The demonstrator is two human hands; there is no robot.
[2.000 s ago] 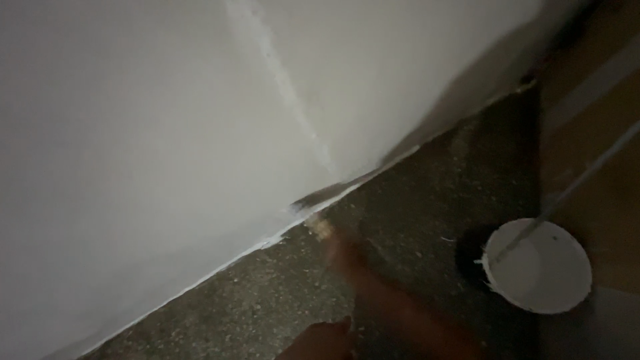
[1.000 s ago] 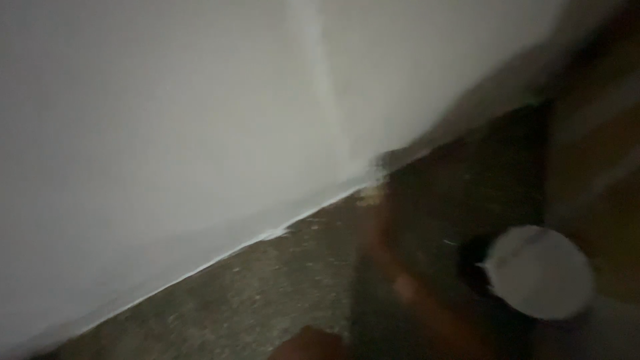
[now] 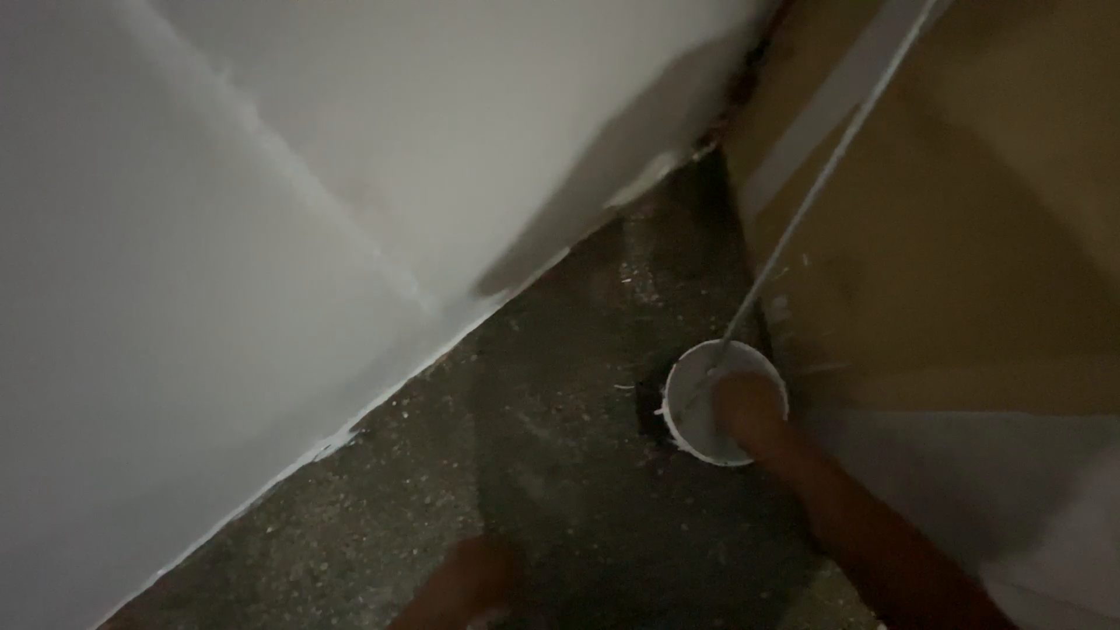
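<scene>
My right hand (image 3: 748,404) is curled down inside the white round bucket (image 3: 672,420), its fingers blurred. The paintbrush it held in the earlier frames is hidden from sight, beneath the hand. A long thin pale rod or cord (image 3: 818,181) slants from the bucket to the top right. At the bottom, a blurred fist-like shape, seemingly my left hand (image 3: 481,569), is over the floor; its fingers and anything in them cannot be made out. The white wall (image 3: 262,289) has a brighter wet-looking band running down it and white paint along its bottom edge.
Dark speckled floor (image 3: 560,394) lies between the wall and a brown panel (image 3: 945,245) at right. Pale paint marks spot the floor beside the bucket. A grey-white surface (image 3: 954,472) extends below the brown panel, and a dark shadow falls on the wall near the corner.
My right hand has moved from the wall's bottom edge, where it held the brush, across to the bucket and into its opening. The blurred left shape stays low in view.
</scene>
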